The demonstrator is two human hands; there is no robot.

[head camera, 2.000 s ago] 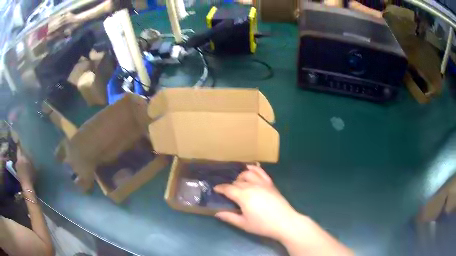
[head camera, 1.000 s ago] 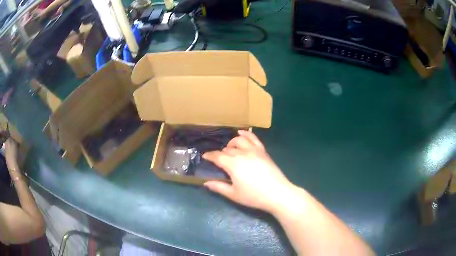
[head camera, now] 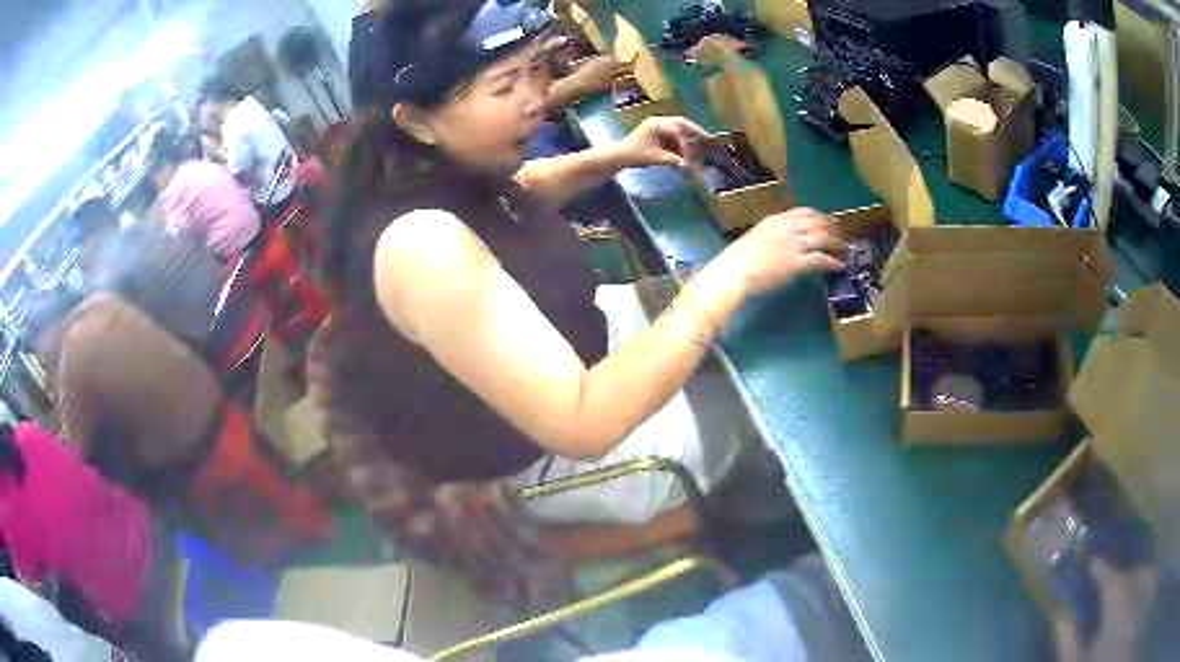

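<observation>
An open brown carton (head camera: 1025,507) stands tilted in view at the lower right, with its hinged lid raised. A shiny clear bag (head camera: 1071,533) lies inside it. My right hand (head camera: 1123,597) is blurred at the carton's front right part, near the lower right edge of the picture. Its fingers reach over the dark contents, and I cannot tell whether they hold anything. My left hand is not in view.
Left of it, another open carton (head camera: 983,427) holds dark items and a round pale piece. A seated coworker (head camera: 479,323) reaches into two more open cartons. Black cables (head camera: 848,80) and a blue bin (head camera: 1046,184) are at the back.
The view has swung left, so my carton and right hand now appear at the lower right. The coworker and neighbouring cartons have come into view. The hand stays at the carton.
</observation>
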